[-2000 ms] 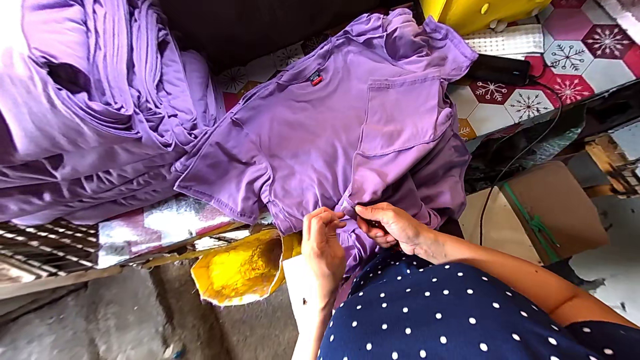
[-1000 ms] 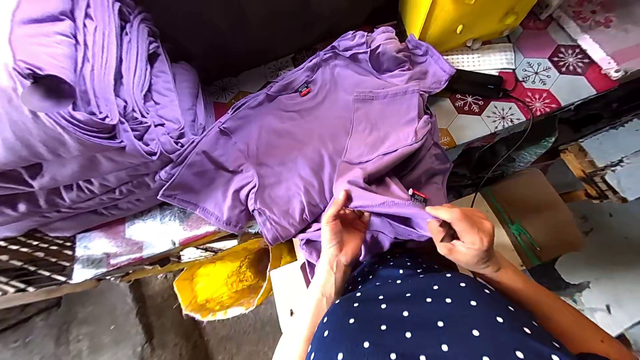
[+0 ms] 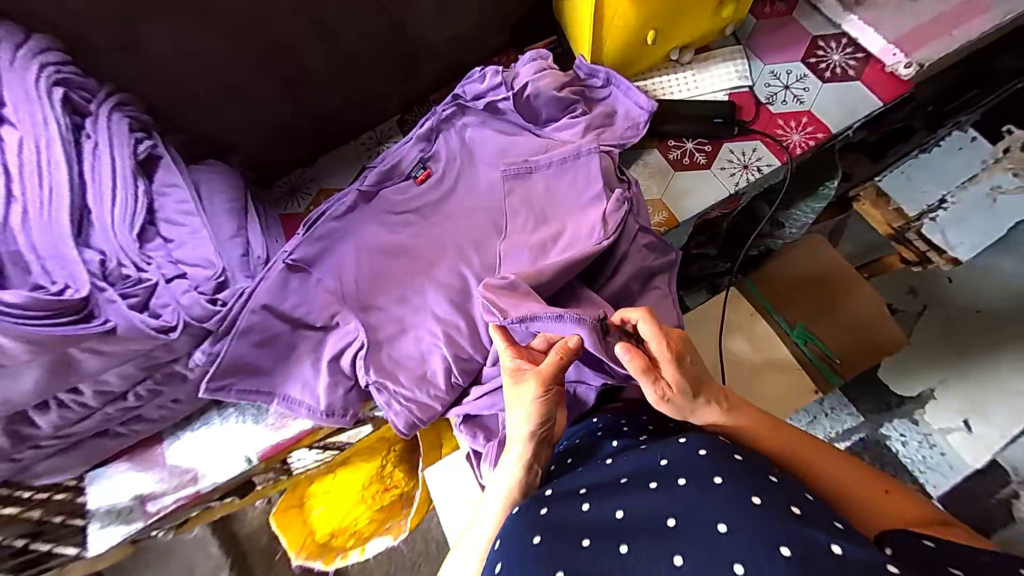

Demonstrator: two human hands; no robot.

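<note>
A purple short-sleeved garment [image 3: 432, 240] lies spread before me, with a small dark and red label [image 3: 420, 173] on its upper part. My left hand [image 3: 534, 364] pinches a stitched edge [image 3: 552, 320] of the cloth between thumb and fingers. At the other end of that seam, my right hand [image 3: 660, 360] has its thumb and fingers on the bunched fabric. A dark bit shows at the seam beside the right fingertips; what it is cannot be told. The cloth under both hands is folded and partly hidden.
A tall heap of purple fabric [image 3: 104, 240] stands at the left. A yellow container [image 3: 640, 32] and a black object [image 3: 693, 118] with a cable lie at the back right on a snowflake-patterned cover [image 3: 744, 164]. Below are a yellow sack [image 3: 352, 504] and a cardboard box [image 3: 832, 304].
The small dark and red label that showed near my right hand one second ago is no longer visible. My right hand has moved in closer to my left, and the seam is now turned up between them.
</note>
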